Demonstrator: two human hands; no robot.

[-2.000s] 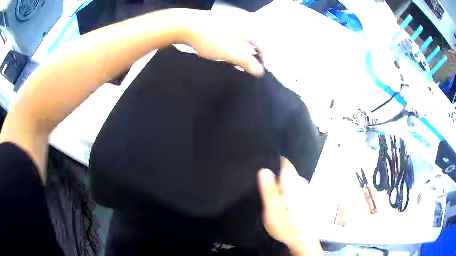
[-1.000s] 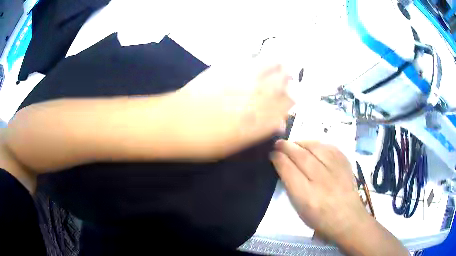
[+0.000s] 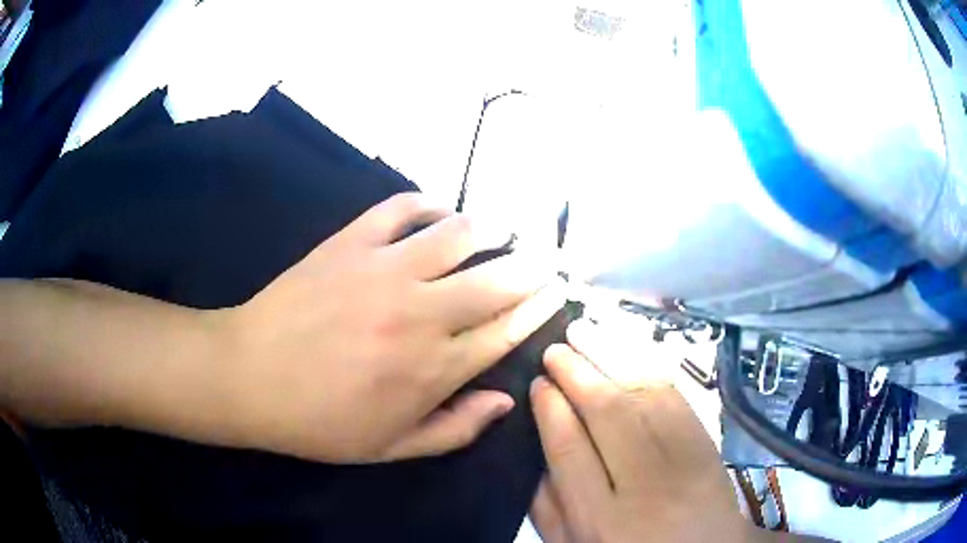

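Observation:
The black garment panel covers the left and lower middle of the table, its right edge reaching the presser foot and needle area. My left hand lies flat on the panel with fingers spread, index fingertip close to the needle area and thumb on the cloth. My right hand is at the panel's right edge, just in front of the needle area, its fingers bent onto the cloth edge; the fingertips' underside is hidden. The white sewing machine head with a blue stripe fills the upper right.
Black-handled scissors and orange-handled thread snips lie right of my right hand, partly behind a dark curved cable or bar. More dark cloth lies at the far left. The white table shows behind the panel.
Both hands have come together at the needle area, bringing the panel's edge there. My left hand has flattened on the cloth. The view has moved closer to the machine head.

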